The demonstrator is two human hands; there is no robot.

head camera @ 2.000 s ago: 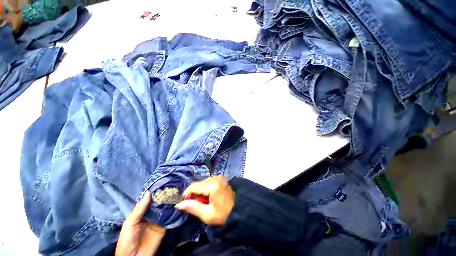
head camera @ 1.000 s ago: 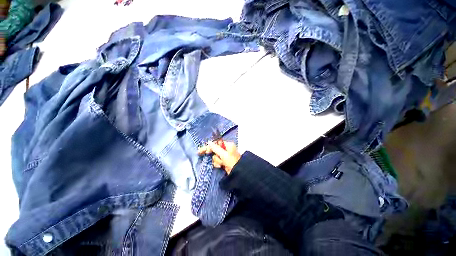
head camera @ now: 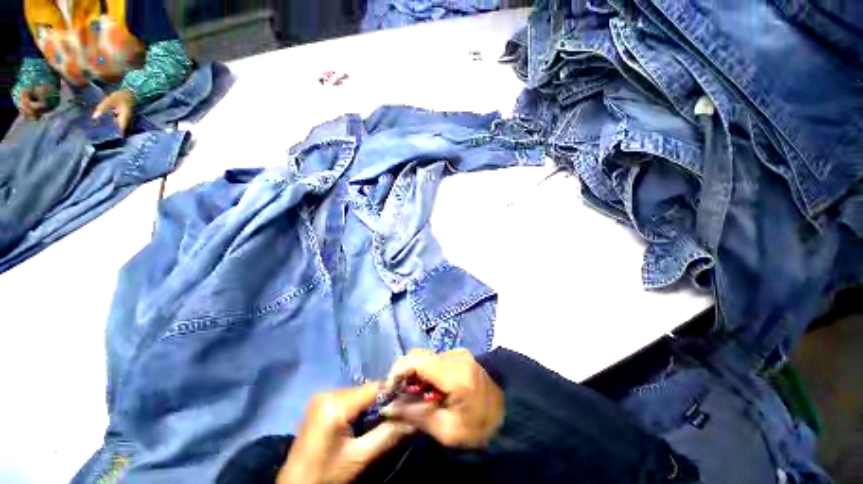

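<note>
The blue denim garment (head camera: 255, 274) lies spread before me, its collar at the far end and its lower part running towards my lap. My left hand (head camera: 343, 427) pinches a small dark part of the garment at the bottom centre. My right hand (head camera: 449, 397) is beside it, fingers touching the same spot, holding thread snips whose red handle (head camera: 422, 389) shows between the fingers. The blades are mostly hidden.
A tall denim pile (head camera: 653, 142) stands at the right. Another denim garment (head camera: 705, 416) hangs below the table edge. At far left a person's hands (head camera: 115, 108) are on more denim (head camera: 66, 180). Red scraps (head camera: 333, 77) lie on the white tabletop (head camera: 558, 284).
The garment has been opened out, with its embroidered patch no longer at my hands. My left hand, unseen one second ago, is back beside my right. The view has shifted, showing the other person's hands.
</note>
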